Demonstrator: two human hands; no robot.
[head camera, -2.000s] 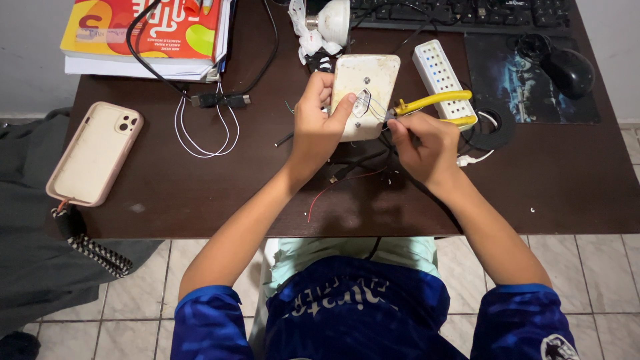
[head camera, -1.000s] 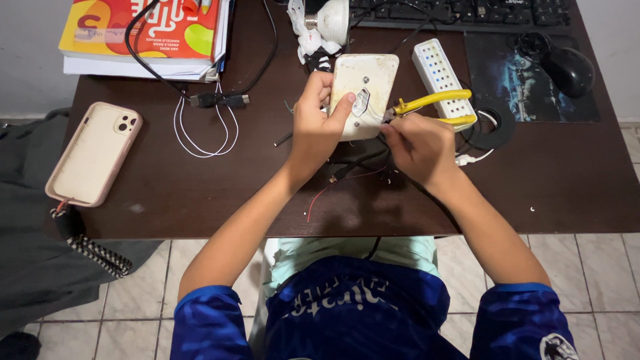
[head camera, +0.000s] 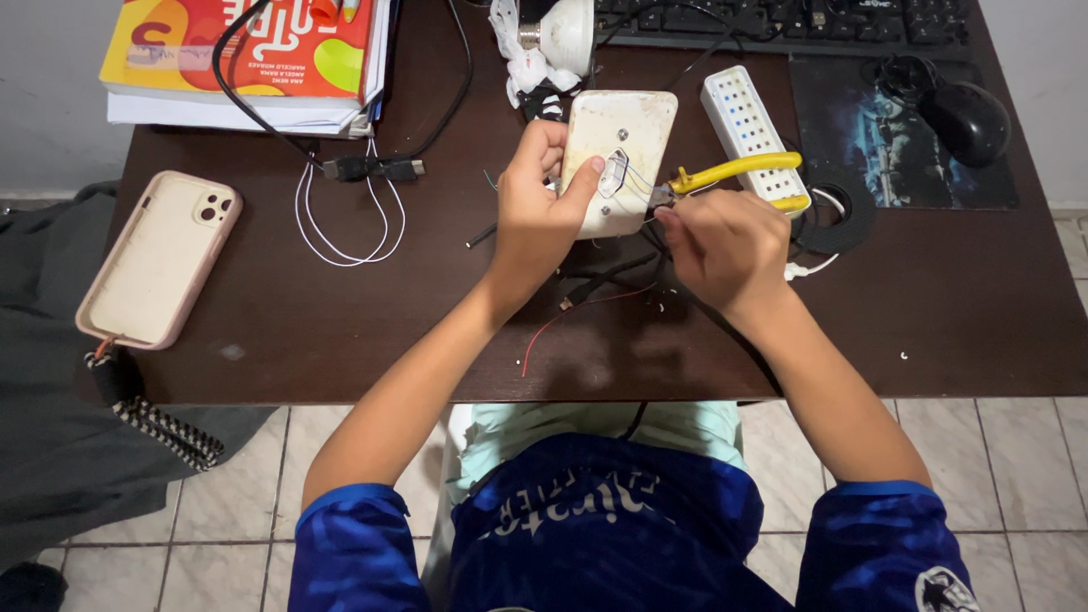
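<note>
My left hand (head camera: 544, 191) grips a stained cream wall-outlet cover plate (head camera: 642, 119) by its left side, thumb across the front near the socket opening. Thin wires cross the plate's face toward its right edge. Pliers with yellow handles (head camera: 739, 170) lie with their jaws at that edge, handles pointing right over a white multi-hole block (head camera: 744, 110). My right hand (head camera: 722, 242) is closed beside the jaws, fingertips pinched at the wire ends; whether it also holds the pliers is hard to tell. Below the plate are black cables (head camera: 608, 279) and a thin red wire (head camera: 552, 323).
A phone case (head camera: 161, 259) with a braided strap lies left. Books (head camera: 246, 51) and a black cable with connectors (head camera: 374, 168) are at the upper left. A lamp (head camera: 565, 36), a keyboard (head camera: 850, 30), a mouse (head camera: 965, 123) on a mouse pad and a black tape roll (head camera: 837, 212) are farther back.
My right hand has shifted slightly at the plate's right edge, its fingers now curled more closely. My left hand and the plate have stayed in place.
</note>
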